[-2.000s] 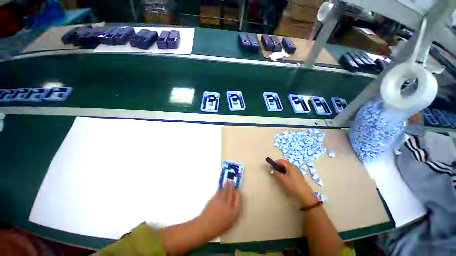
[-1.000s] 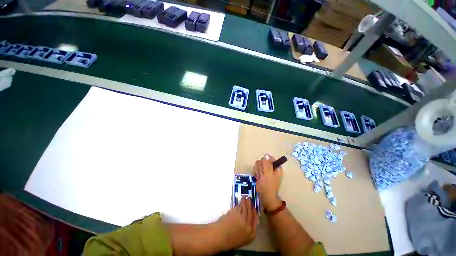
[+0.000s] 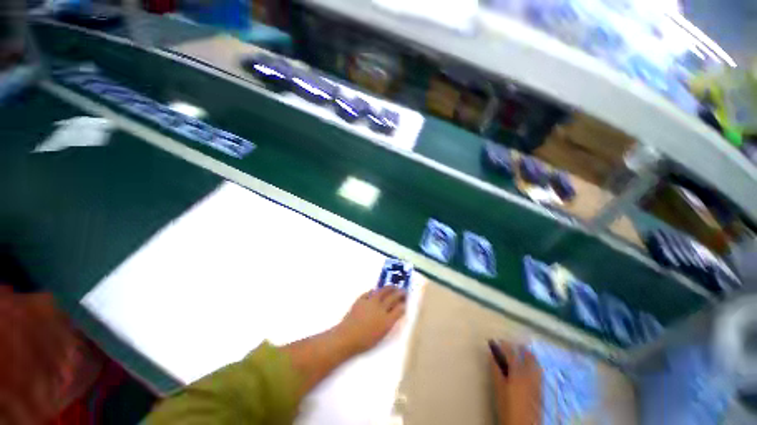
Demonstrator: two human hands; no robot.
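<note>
My left hand [image 3: 376, 316] is on the near end of a blue-rimmed plastic housing [image 3: 395, 274], at the right edge of the white work sheet near the conveyor rail. Its fingertips cover that end. My right hand [image 3: 520, 383] holds a short black pen-like tool [image 3: 499, 357] over the brown board, at the left edge of the pile of light-blue pieces [image 3: 564, 383]. The frame is blurred, so whether a piece is at the tool cannot be told.
The green conveyor belt [image 3: 311, 192] crosses behind the white sheet [image 3: 249, 274] and brown board [image 3: 448, 357], carrying several housings [image 3: 479, 253]. A bag of blue pieces [image 3: 681, 386] is at right. Dark blocks [image 3: 353, 105] lie beyond. A white cloth [image 3: 76, 133] is at left. A person's red-brown shape [image 3: 37, 357] is lower left.
The view has tilted and turned. My left hand and the housing have moved away from me onto the white sheet's edge. My right hand has left the housing and moved to the pile.
</note>
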